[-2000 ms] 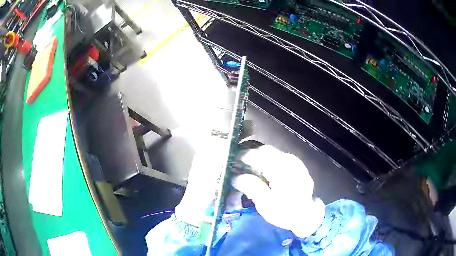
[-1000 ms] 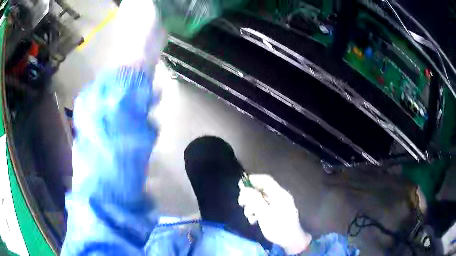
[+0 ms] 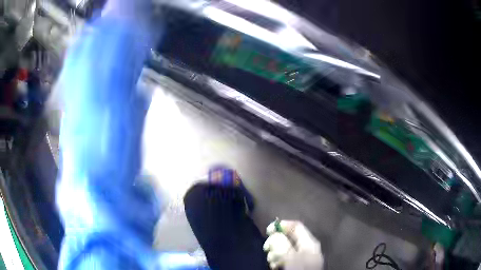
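My right hand (image 3: 295, 247), in a white glove, is low in the view, closed around a small green thing (image 3: 277, 225) whose end sticks out at the fingers. What this thing is cannot be told. My left arm, in a blue sleeve (image 3: 100, 121), reaches up along the left side. Only a blurred pale part of my left hand (image 3: 122, 7) shows at the top edge; its fingers and anything in them are hidden. Green circuit boards lie on the rack, one near the top middle (image 3: 258, 64) and one at the right (image 3: 403, 138), both blurred.
A wire rack with shiny metal edges (image 3: 253, 103) and dark shelves runs from upper left to lower right. My dark trouser leg (image 3: 221, 227) and shoe (image 3: 223, 176) are below, over the grey floor. A black cable (image 3: 381, 258) lies at lower right. A green mat edge shows at lower left.
The board held upright between my hands two seconds ago is gone from there. My left arm has swung up and left. My right hand has moved lower. The view has shifted along the rack.
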